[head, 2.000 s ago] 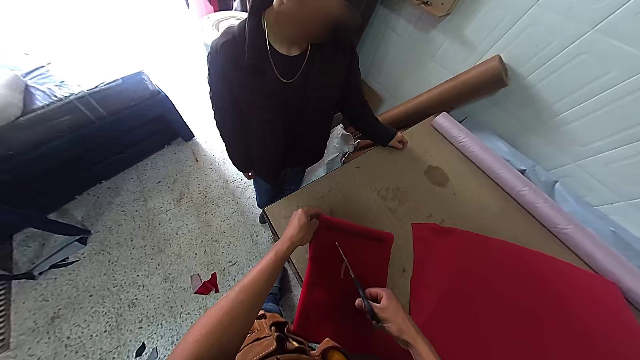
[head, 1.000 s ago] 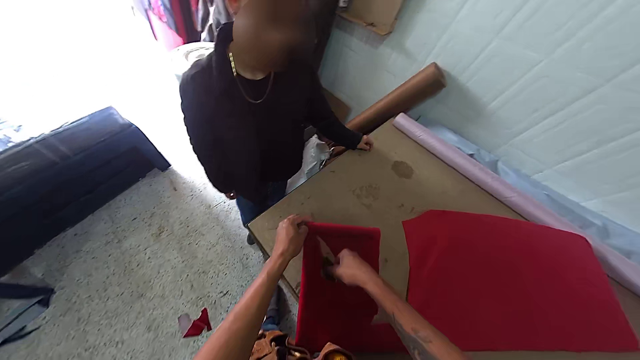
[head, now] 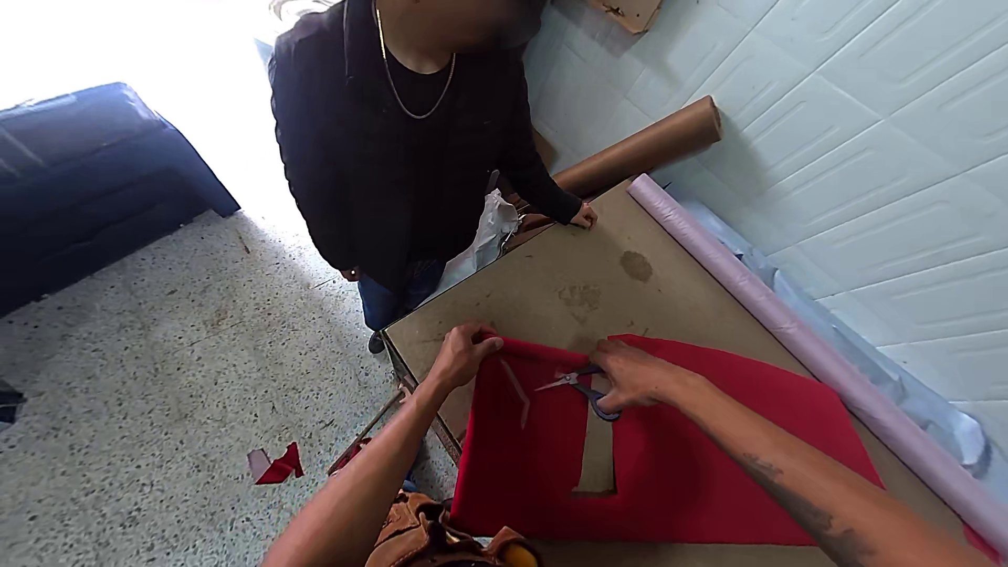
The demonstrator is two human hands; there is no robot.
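Note:
Red fabric (head: 520,457) lies on the brown table with its far edge folded over; a pale line or slit shows near its upper left. My left hand (head: 466,353) pinches the fold at the fabric's far left corner. Dark-handled scissors (head: 591,389) are in my right hand (head: 626,372), blades partly apart and pointing left over the fabric. The fingers of that hand are at the right end of the fold. A wider red fabric piece (head: 732,457) spreads under and beyond my right forearm.
Across the table (head: 543,291) stands a person in a dark jacket (head: 417,157), one hand on its edge. A pinkish roll (head: 756,299) lies along the wall side, near a brown roll (head: 646,146). Red scraps (head: 276,465) lie on the speckled floor; a dark sofa-like piece (head: 87,181) stands left.
My right hand with the scissors has moved from over the middle of the folded fabric to the right end of its far edge. My left hand stays at the left corner.

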